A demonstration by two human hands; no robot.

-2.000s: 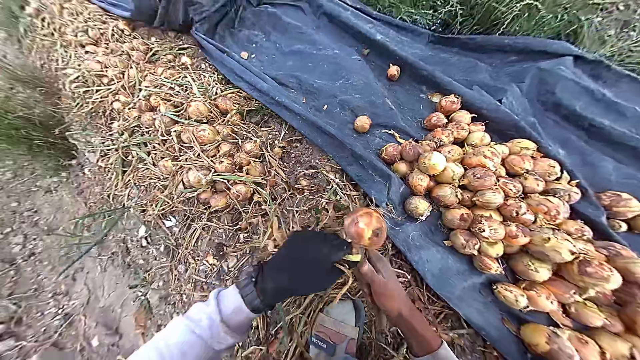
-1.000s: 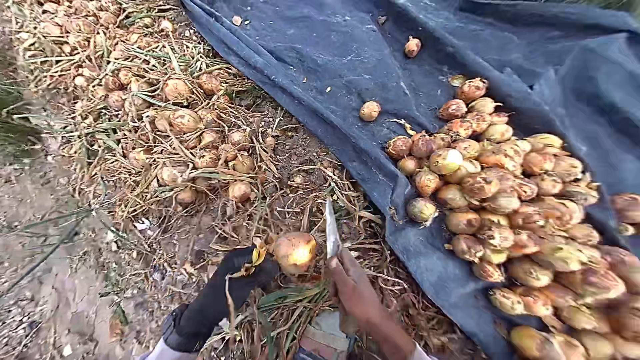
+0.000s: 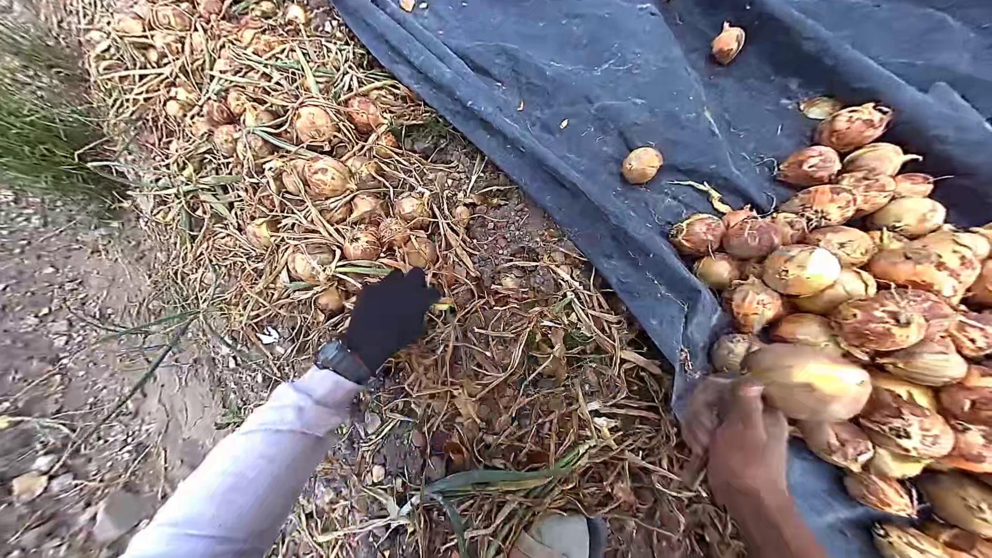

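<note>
My left hand [image 3: 390, 319], in a black glove, is over the dry onion tops at the lower end of the row of unpicked onions [image 3: 325, 177]. A small yellow-green piece shows at its fingertips; whether it is gripped cannot be told. My bare right hand [image 3: 736, 426] is at the near edge of the onion pile [image 3: 883, 318], with its fingers on a large, blurred yellow onion [image 3: 810, 381]. The knife seen earlier at this hand does not show now.
A dark blue tarp [image 3: 573, 132] lies under the pile, with a few loose onions [image 3: 642, 165] on it. Cut green leaves [image 3: 504, 480] and a shoe tip [image 3: 558, 536] are at the bottom. Grass [image 3: 54, 132] grows at the left.
My hands have moved apart. My right hand has gone right to the pile with an onion, while my left hand has moved up and left to the row. The view has shifted.
</note>
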